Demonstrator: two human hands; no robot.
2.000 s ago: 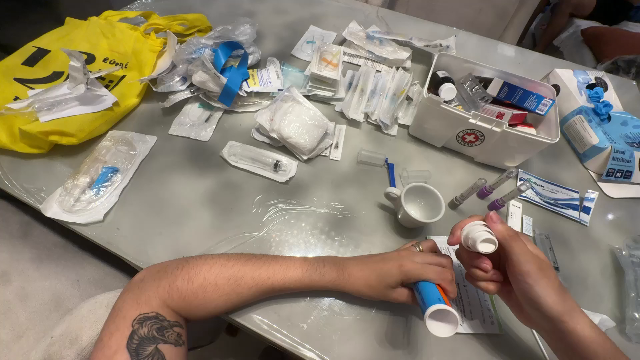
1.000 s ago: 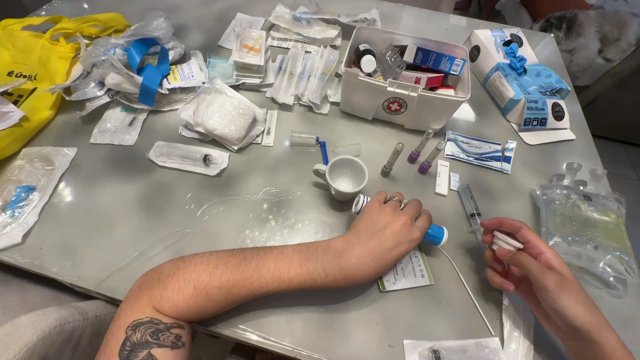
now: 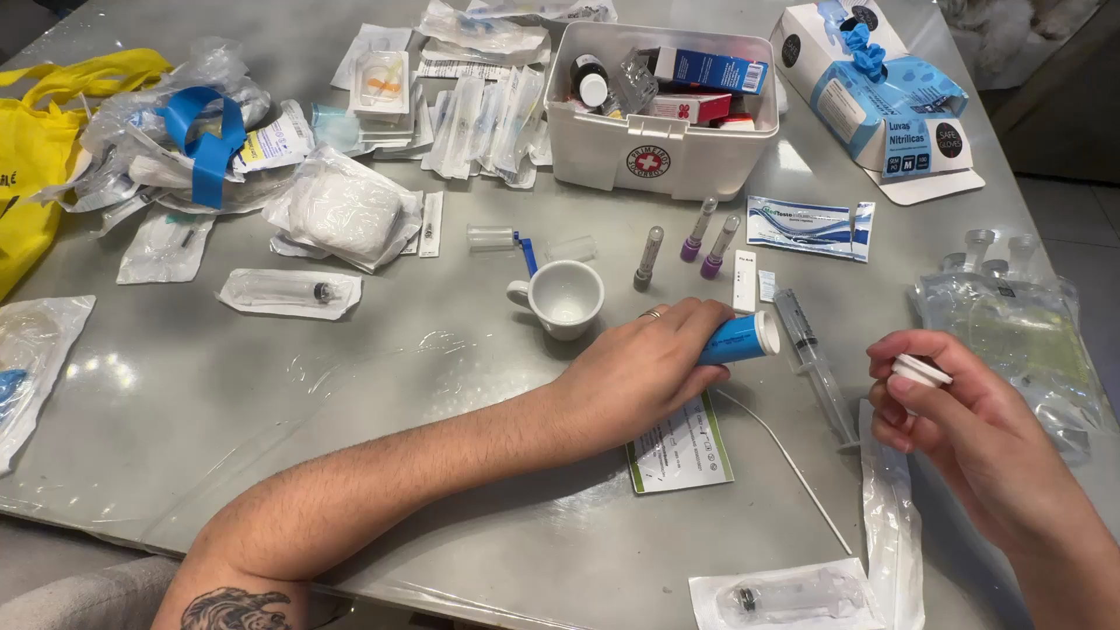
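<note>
My left hand (image 3: 643, 367) holds a blue tube (image 3: 737, 339) lying sideways, its white-rimmed end toward the right. A white stopper cap (image 3: 920, 371) is pinched between the thumb and fingers of my right hand (image 3: 945, 394). Under my left hand's fingers lies a green-edged printed card (image 3: 682, 448). Between my hands rest a large syringe (image 3: 815, 367) and a thin white stick (image 3: 792, 464). Behind my left hand are a white cup (image 3: 566, 299), a white test cassette (image 3: 745, 280) and several capped sample tubes (image 3: 647, 258).
A white first-aid box (image 3: 661, 157) full of medicine boxes stands at the back, beside a nitrile glove box (image 3: 892, 114). Wrapped supplies (image 3: 350, 210) and a yellow bag (image 3: 35, 166) are on the left. Clear fluid bags (image 3: 1015, 324) lie at right, a packaged syringe (image 3: 787, 599) in front.
My left hand has turned the tube from pointing toward me to pointing right. My right hand, with the cap, has moved away from it. The view has shifted right.
</note>
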